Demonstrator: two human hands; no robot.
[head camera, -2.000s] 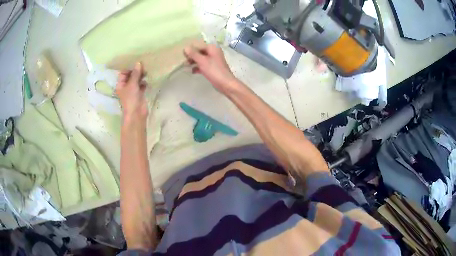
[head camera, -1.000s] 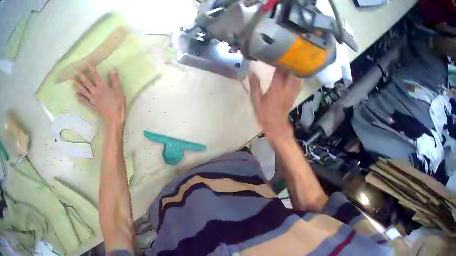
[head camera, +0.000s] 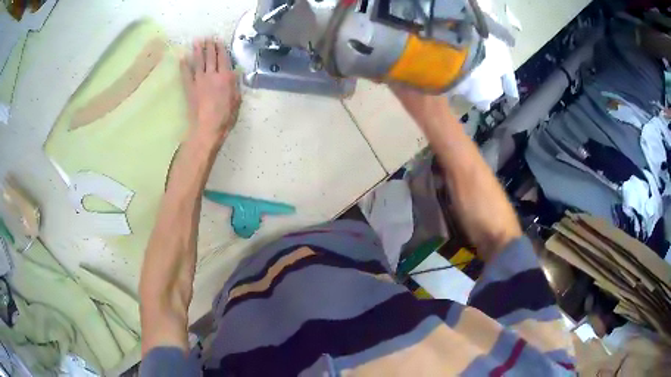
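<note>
The pale green fabric lay (head camera: 110, 154) is at the left, with a curved brownish strip (head camera: 121, 85) and a white horseshoe-shaped paper piece (head camera: 103, 202) on it. My left hand (head camera: 212, 92) lies flat at the lay's right edge, fingers extended, beside the cutting machine's shiny base. The grey cutting machine (head camera: 368, 48) with its orange band stands just right of the lay. My right hand (head camera: 416, 99) is mostly hidden behind the motor body; only the part near the wrist shows. The teal T-shaped hand press (head camera: 246, 210) lies near the table's front edge.
The off-white table (head camera: 302, 143) has a joint line running to its front edge. A tan block (head camera: 22, 206) and loose green fabric (head camera: 55, 302) are at the left. A crumpled white bundle (head camera: 491, 77) is beyond the motor. Stacked brown cardboard (head camera: 611, 265) and fabric scraps are at the right.
My left hand has moved from the fabric strip to the lay's right edge. My right hand has gone behind the motor. The machine now stands nearer the lay.
</note>
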